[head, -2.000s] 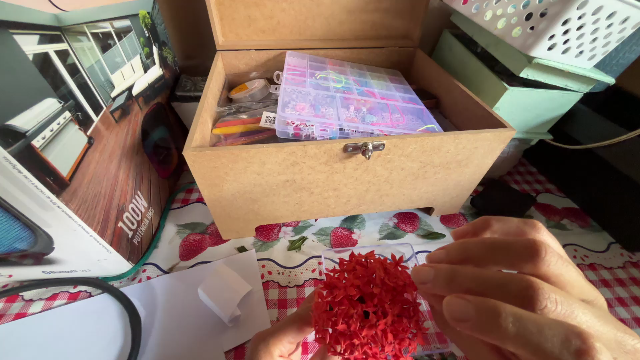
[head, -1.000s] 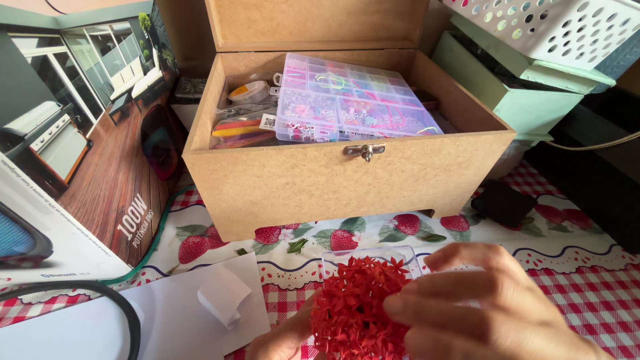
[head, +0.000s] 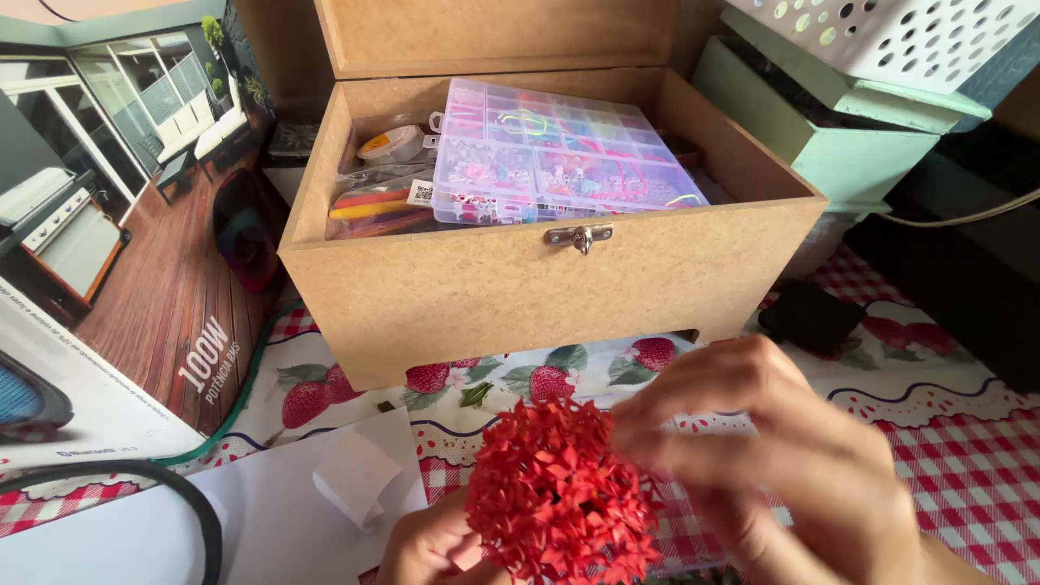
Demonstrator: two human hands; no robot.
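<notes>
A round cluster of small red flowers point(head: 565, 491) stands upright at the bottom middle of the head view. My left hand point(head: 435, 540) is closed below it on the left, holding it from underneath; the stem is hidden by the blossoms. My right hand point(head: 780, 455), somewhat blurred, is at the cluster's right side, with its fingertips at the upper right petals. Whether those fingers pinch a petal cannot be made out. Part of a clear plastic piece shows on the cloth behind and below the flowers.
An open wooden box point(head: 536, 301) with a metal clasp holds a clear compartment case of beads point(head: 561, 162). White paper point(head: 284, 504), a black cable point(head: 203, 504) and a speaker carton point(head: 138, 244) lie or stand left. Green containers point(head: 853, 162) and a white perforated basket point(head: 934, 41) are at right.
My right hand has shifted about the right side of the red flowers, its fingers changing pose. My left hand keeps its hold below them.
</notes>
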